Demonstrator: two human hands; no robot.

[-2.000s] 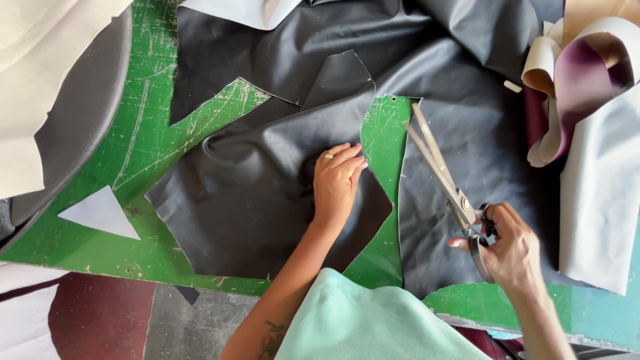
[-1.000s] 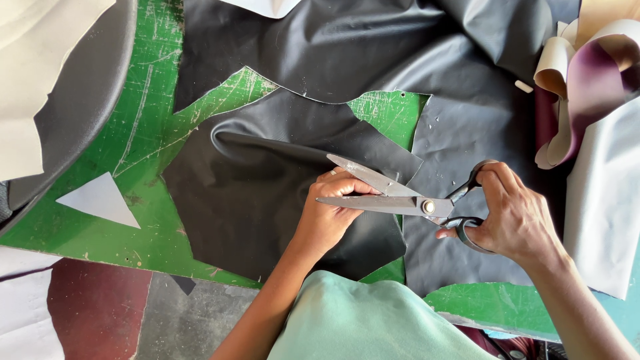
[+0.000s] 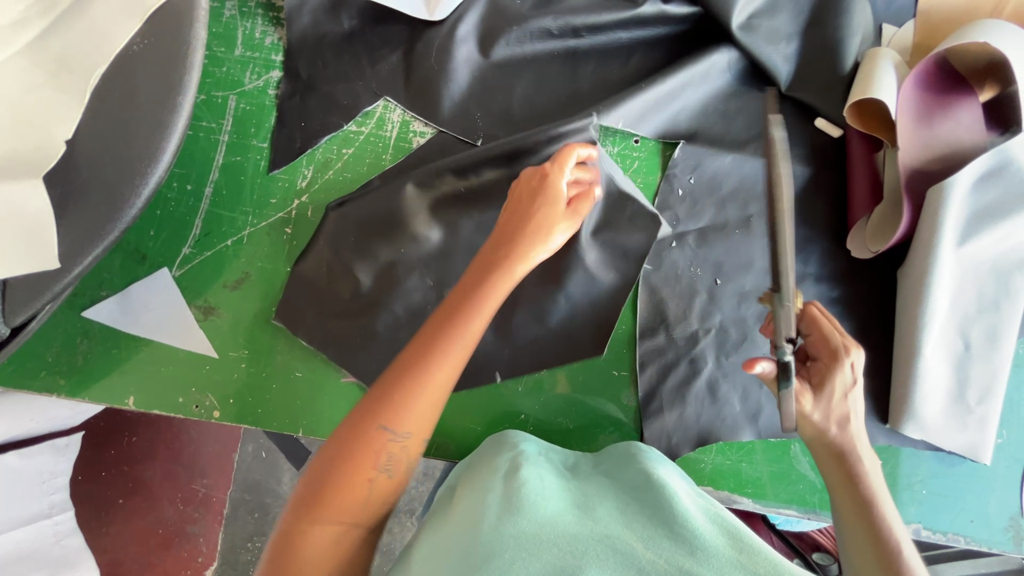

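In the head view, my left hand [image 3: 552,200] pinches the upper right edge of a cut piece of black leather-like sheet [image 3: 448,296], which lies on the green table [image 3: 560,408]. My right hand [image 3: 824,368] holds large metal shears [image 3: 782,216] by the handles, seen edge-on with the blades pointing away from me. The shears are over a larger black sheet [image 3: 704,344] right of the cut piece. More of the black material [image 3: 512,72] lies in folds across the back. Tiny scraps are scattered on the right sheet near the piece's corner.
A white triangular scrap [image 3: 156,314] lies at the left, near a grey curved surface [image 3: 120,152] with cream material [image 3: 48,96] over it. Curled purple and cream material [image 3: 920,152] and a silvery sheet [image 3: 960,312] are at the right. A small white chalk-like piece [image 3: 829,126] lies nearby.
The shears were beside my left hand with blades apart one second ago; my right hand has since moved them right and turned them upward. The cut piece has shifted and turned under my left hand.
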